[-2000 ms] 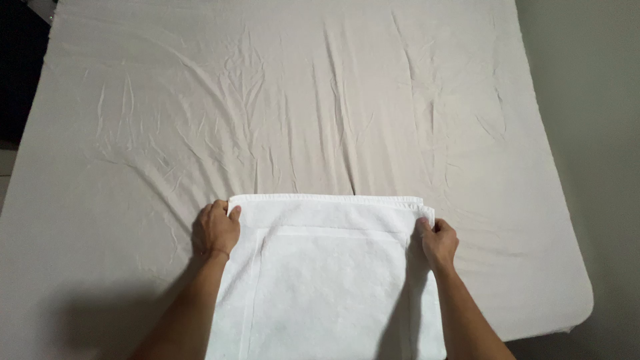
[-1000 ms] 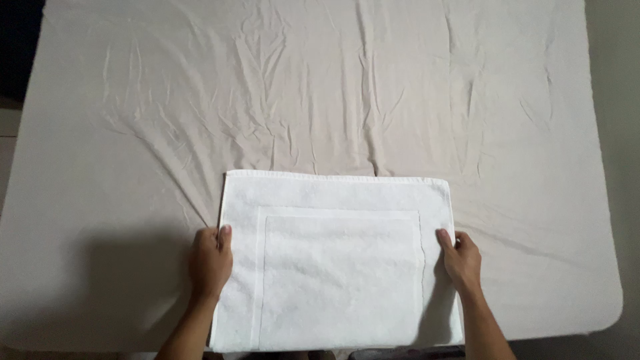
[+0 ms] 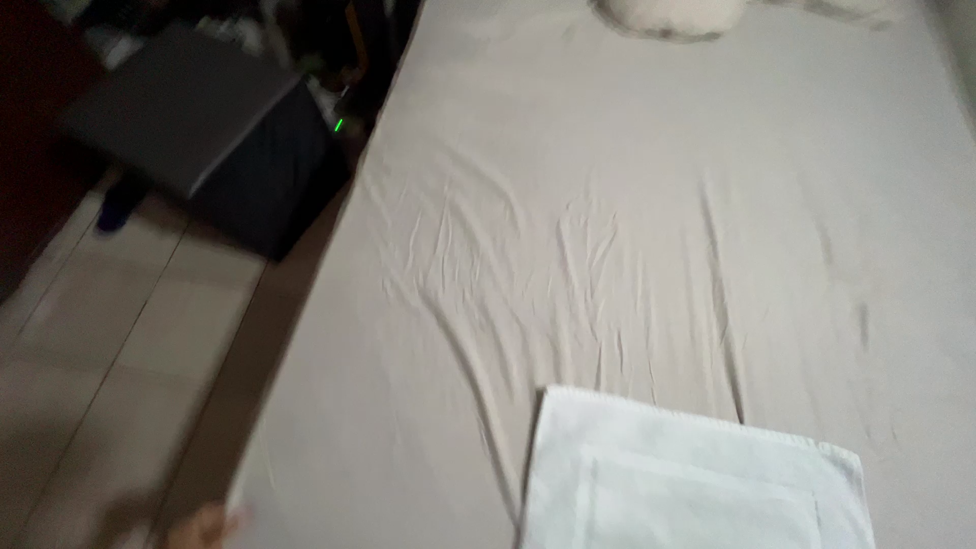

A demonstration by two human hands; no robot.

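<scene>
A white cloth with a stitched rectangular border (image 3: 701, 488), towel-like and folded, lies flat on the light bed sheet (image 3: 648, 152), its lower part cut off by the bottom of the view. My left hand (image 3: 202, 526) shows only in part, blurred, at the bottom left by the edge of the bed, apart from the cloth. Whether its fingers hold anything cannot be made out. My right hand is out of view.
Creases run along the sheet above the cloth. A pale pillow-like thing (image 3: 671, 15) lies at the far end. Left of the bed, a dark box-like piece (image 3: 191, 114) stands over the tiled floor (image 3: 137, 305).
My left hand has let go of the cloth's left edge and moved away to the left. My right hand has left the view. The view has swung up and left.
</scene>
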